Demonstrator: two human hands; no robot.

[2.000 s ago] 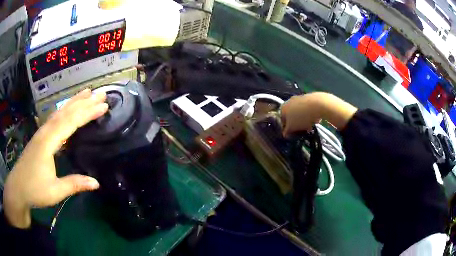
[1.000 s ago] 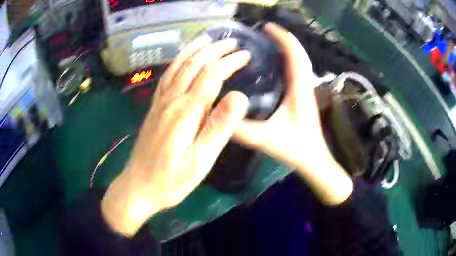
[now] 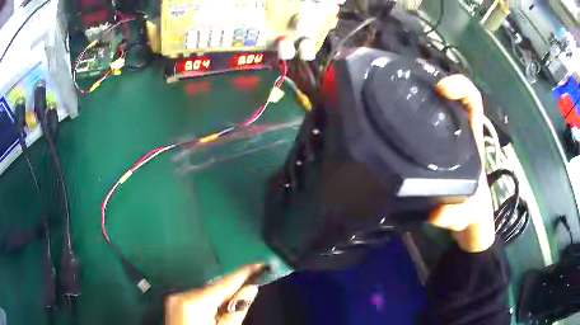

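Observation:
The black tower power strip (image 3: 356, 165) is tilted, its round top facing up and to the right, with a pale strip near the top edge. My right hand (image 3: 467, 165) grips its top end from the right; part of the hand is hidden behind it. My left hand (image 3: 213, 305) is at the bottom edge, partly cut off, below the tower's lower end. Small dark shapes show at its fingers; whether it holds them is unclear. The USB test lead (image 3: 156, 152) lies curved on the mat, its plug left of the tower and above my left hand.
A beige box (image 3: 222, 28) stands at the back above small red-lit panel meters (image 3: 222, 63). Black test leads (image 3: 63, 209) hang from the white-blue tester (image 3: 28, 82) at left. Clear plastic (image 3: 235, 146) lies on the mat. A black coiled cord (image 3: 512, 216) is at right.
The tower has gone from upright to tilted, its top now up and right. My left hand has left its top and moved down to the bottom edge. The view has shifted left.

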